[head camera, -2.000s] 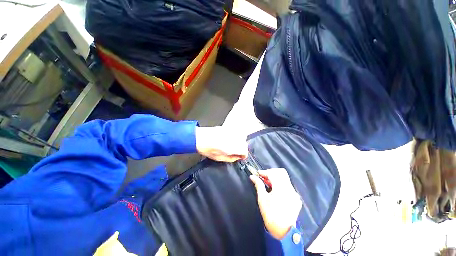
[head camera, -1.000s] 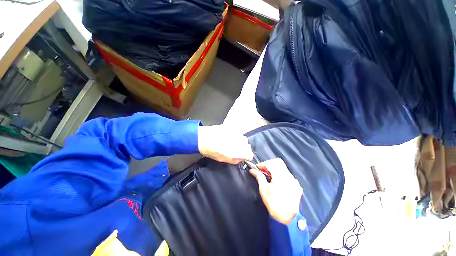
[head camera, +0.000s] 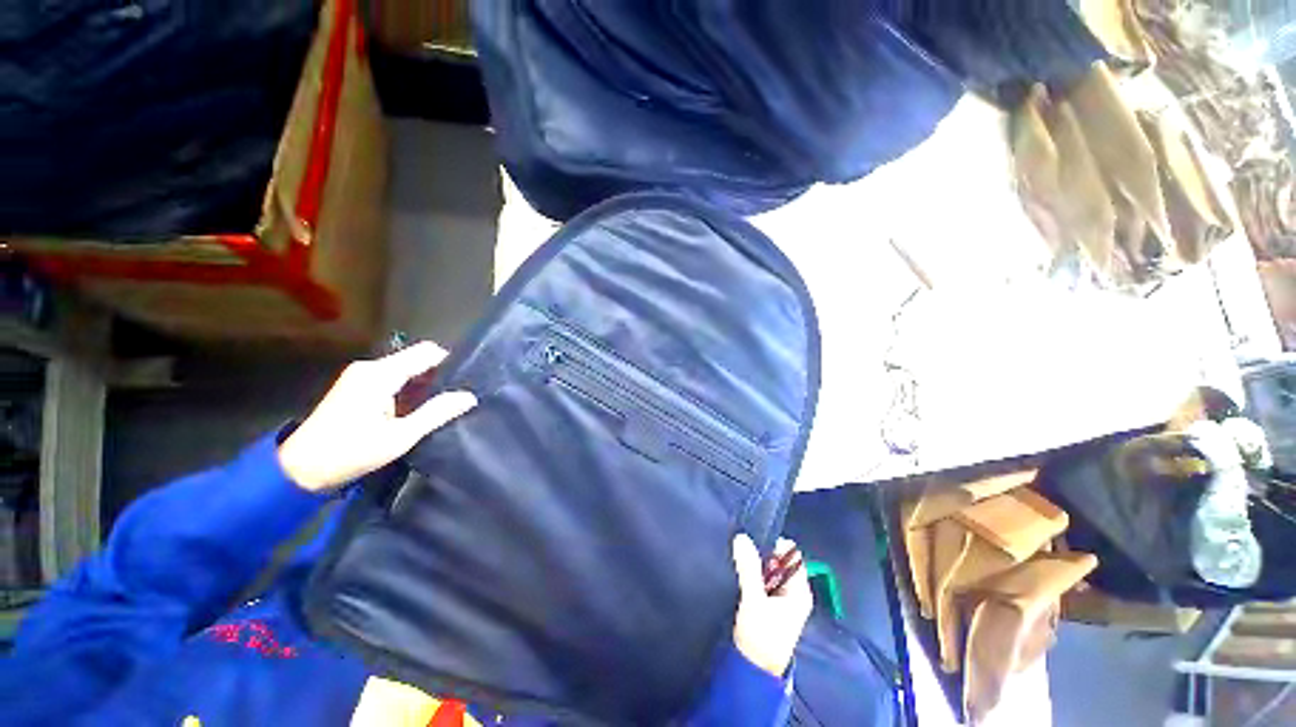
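A dark navy backpack (head camera: 569, 526) lies flat before me, its rounded top pointing up and to the right. A front pocket zipper (head camera: 654, 405) runs slantwise across the panel, with its puller at the left end. A small dark tab sits just below the zipper. My left hand (head camera: 373, 412) holds the bag's left edge between thumb and fingers. My right hand (head camera: 769, 599) is at the right edge, with red-handled thread snips (head camera: 780, 571) partly hidden in its fingers.
A pile of navy backpacks (head camera: 682, 93) stands behind on the white table (head camera: 981, 384). A carton with red tape (head camera: 320, 213) holding dark bags is at upper left. Brown pieces (head camera: 995, 568) lie at lower right, more at upper right. Thin black thread (head camera: 901, 391) lies on the table.
My hands have moved apart from the zipper end to opposite edges of the bag. The bag is turned, with its whole front panel showing. The camera view has shifted right.
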